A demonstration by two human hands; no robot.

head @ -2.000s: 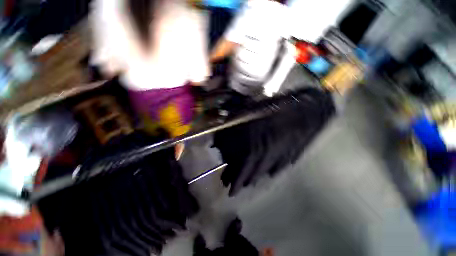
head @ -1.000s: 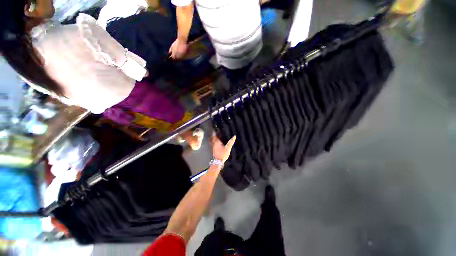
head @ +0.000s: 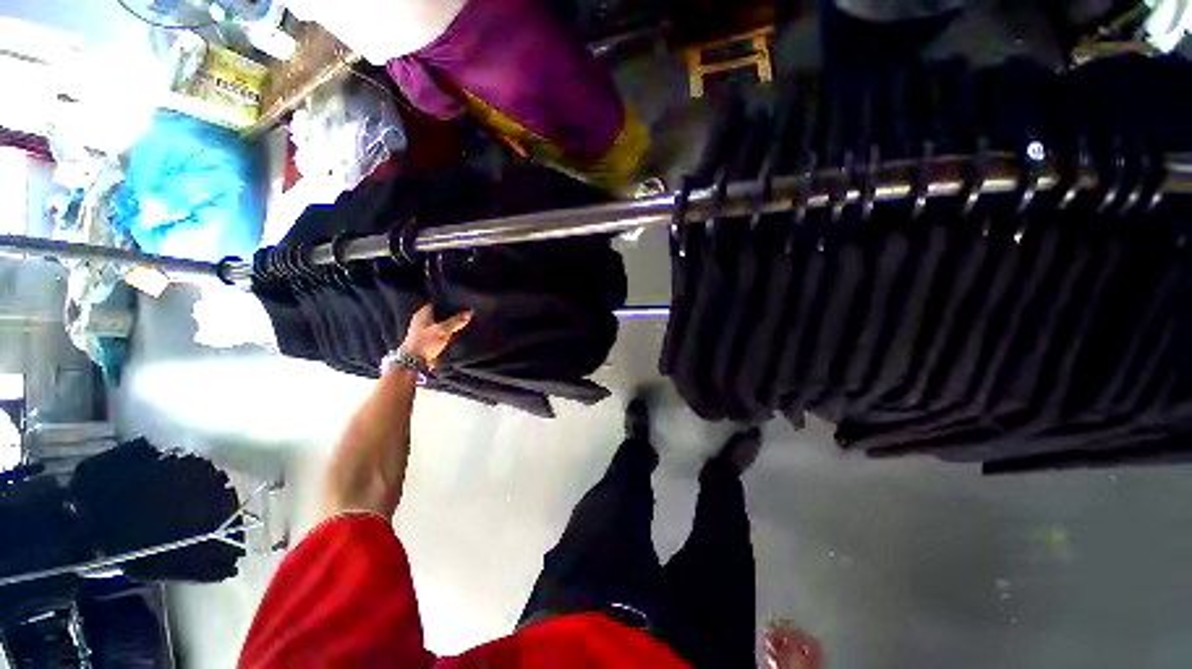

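Dark garments (head: 523, 314) hang on hangers from a shiny metal rail (head: 549, 225), in a group left of centre. A longer, tightly packed row of dark garments (head: 902, 327) hangs on the right. My left hand (head: 435, 335) is bare, with a bracelet at the wrist, and lies against the front of the left group. Its thumb is spread and no cloth shows gripped in it. My right hand (head: 791, 646) is small and cut off by the bottom edge; its fingers are unclear.
A person in purple (head: 536, 79) is behind the rail. A blue plastic bag (head: 194, 183) and clear plastic (head: 347, 131) are at upper left. A small wooden stool (head: 732, 59) is at the top. Another rack with dark garments (head: 150, 510) is at lower left. Grey floor (head: 915, 562) lies below.
The view has turned towards the left end of the rail. My left hand has gone from the edge of the right row to the left group. My right hand now shows at the bottom.
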